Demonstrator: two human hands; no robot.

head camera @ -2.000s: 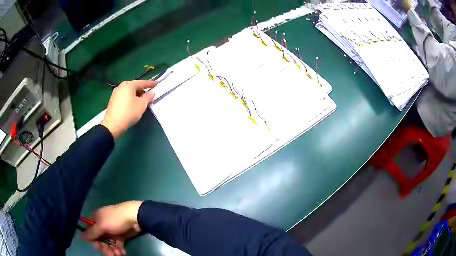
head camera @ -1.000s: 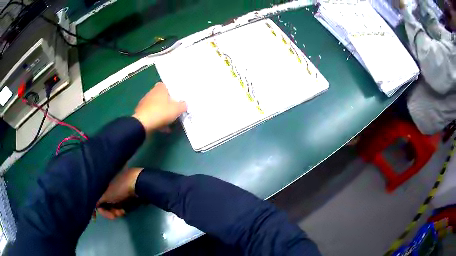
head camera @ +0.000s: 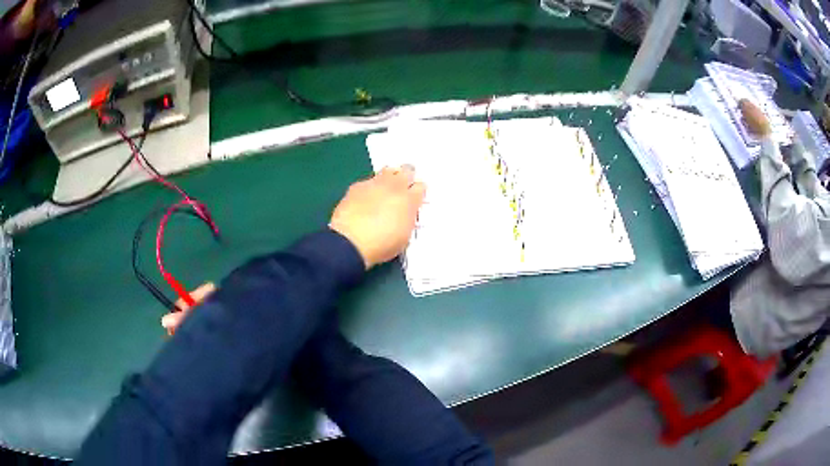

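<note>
A stack of white trays (head camera: 455,246) lies on the green bench, holding white strips with yellow patches and thin wires in two lines. My left hand (head camera: 378,214) lies over the tray's left edge, fingertips on its white surface; whether it grips the edge is unclear. My left forearm crosses above my right arm. My right hand (head camera: 189,305) is at the lower left, partly hidden by my left sleeve. It holds the red probe (head camera: 180,291) and a black probe, whose tips are hidden.
A beige tester (head camera: 118,91) stands at the back left, with red and black cables (head camera: 159,227) looping to my right hand. Another tray stack (head camera: 696,182) lies at the right. Another person's hand (head camera: 754,118) touches trays beyond it. A red stool (head camera: 701,378) stands on the floor.
The view has turned left, showing more of the tester. The upper tray, offset at first, now lies squarer on the stack. My left hand has moved from the upper left corner down the left edge.
</note>
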